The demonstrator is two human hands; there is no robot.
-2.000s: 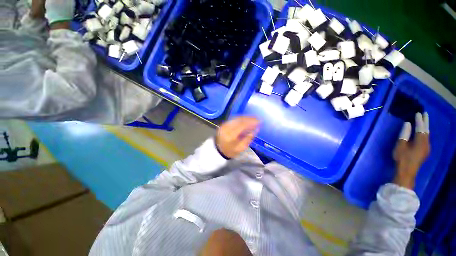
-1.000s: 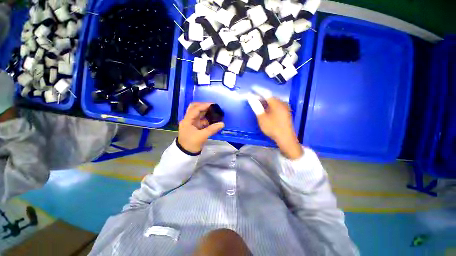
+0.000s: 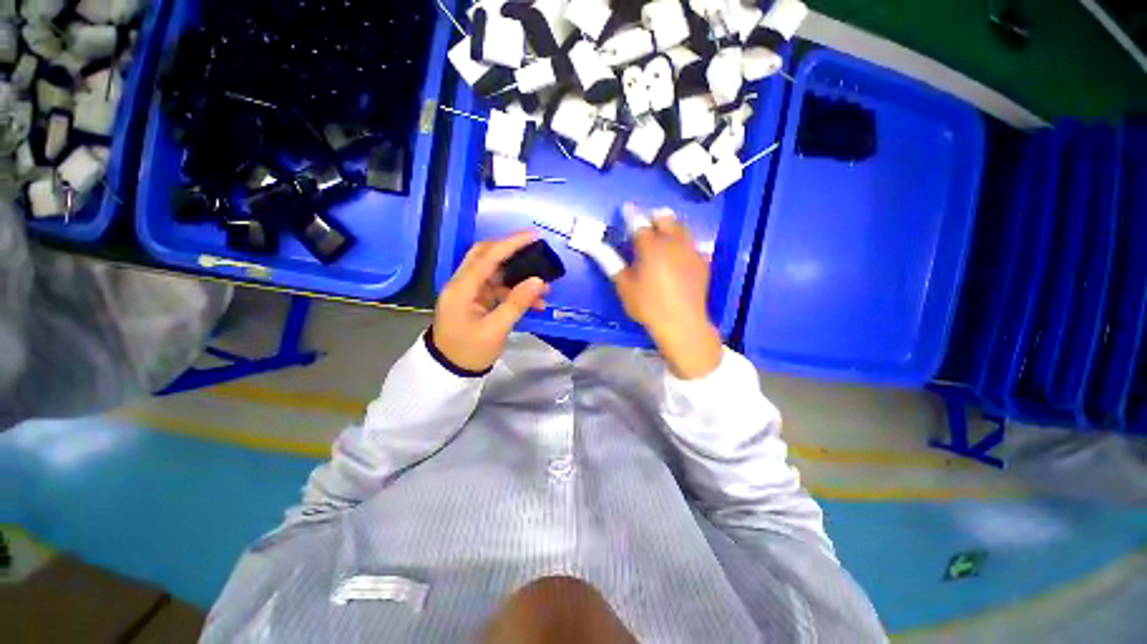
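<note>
My left hand (image 3: 484, 302) holds a black housing (image 3: 532, 263) between thumb and fingers over the near part of the middle blue tray (image 3: 453, 252). My right hand (image 3: 667, 277), with white finger cots on thumb and fingers, is just to its right. It holds a small white block with leads (image 3: 587, 232) at its fingertips, close to the housing but apart from it. The block is partly hidden by the cots. A heap of white-and-black blocks (image 3: 648, 86) with thin leads fills the far part of the same tray.
A left tray (image 3: 365, 274) holds a heap of black housings (image 3: 283, 208). Another tray of white blocks (image 3: 88, 113) is at the far left. The right tray (image 3: 868, 252) has black units (image 3: 836, 128) in close rows at its far end. Nested blue trays (image 3: 1069, 277) stand at the far right.
Two seconds ago my right hand was over the right tray and my left hand looked empty. Both are now together over the middle tray. Since one second ago, a white block shows at my right fingertips.
</note>
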